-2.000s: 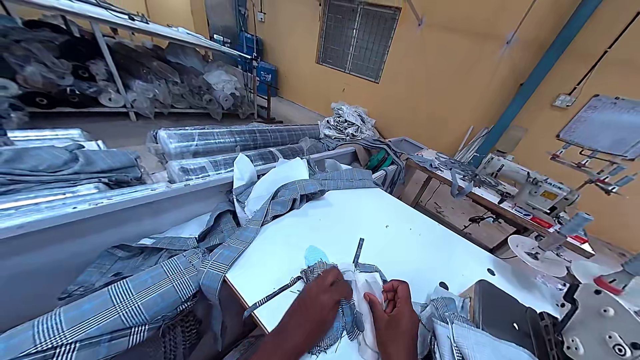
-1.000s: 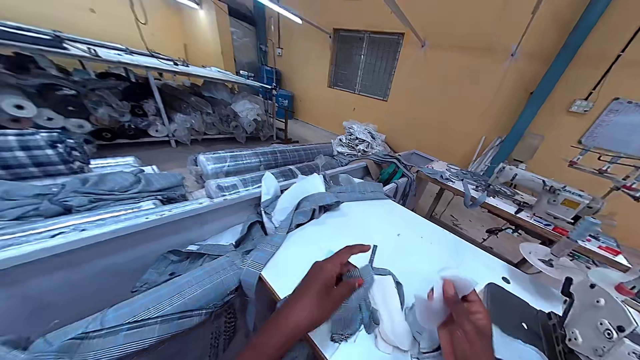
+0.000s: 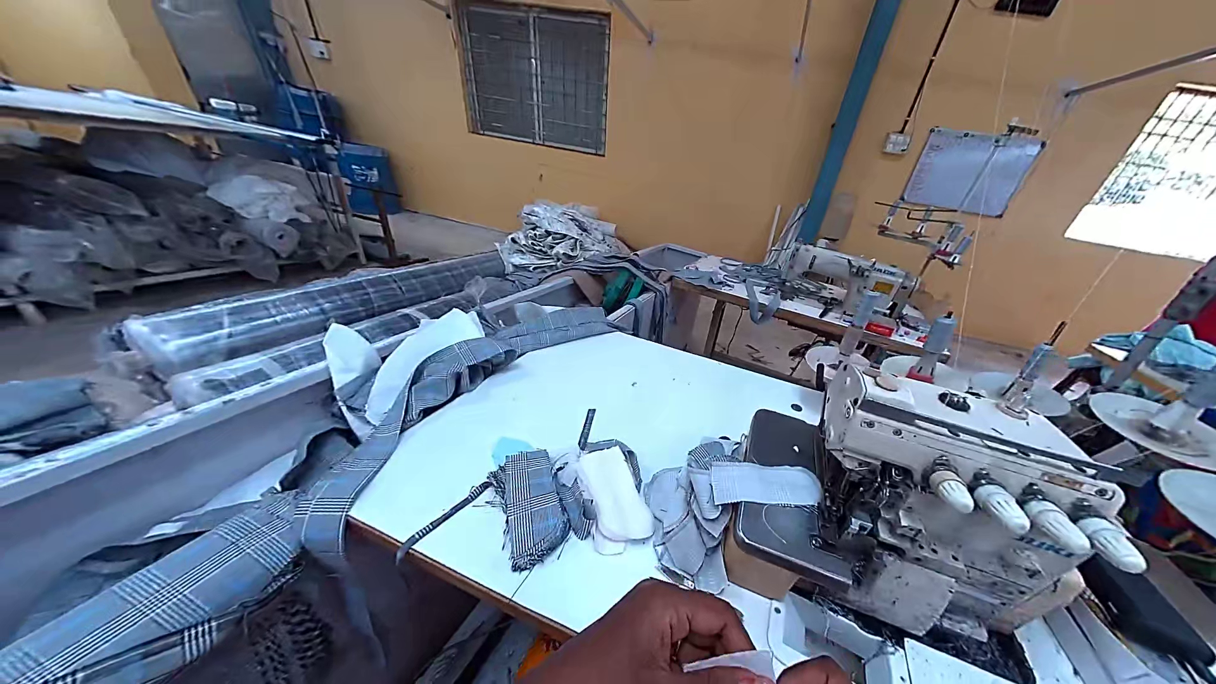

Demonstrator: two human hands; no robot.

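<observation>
At the bottom edge, my left hand pinches a small white fabric piece between thumb and fingers. Only the fingertips of my right hand show beside it, close to that piece; whether they grip it is hidden. Beyond my hands on the white tabletop lie a stack of white fabric pieces, a frayed plaid fabric piece and a pile of grey fabric pieces. A light checked strip rests on the plate of the overlock sewing machine.
Long plaid fabric drapes over the table's left edge. Plastic-wrapped fabric rolls lie behind a grey trough wall. Another sewing machine stands on a table at the back right. Thread cones on stands rise behind the overlock machine.
The view has swung right. My hands, apart one second ago over the fabric pieces, are now close together nearer my body. The white piece was in my right hand then.
</observation>
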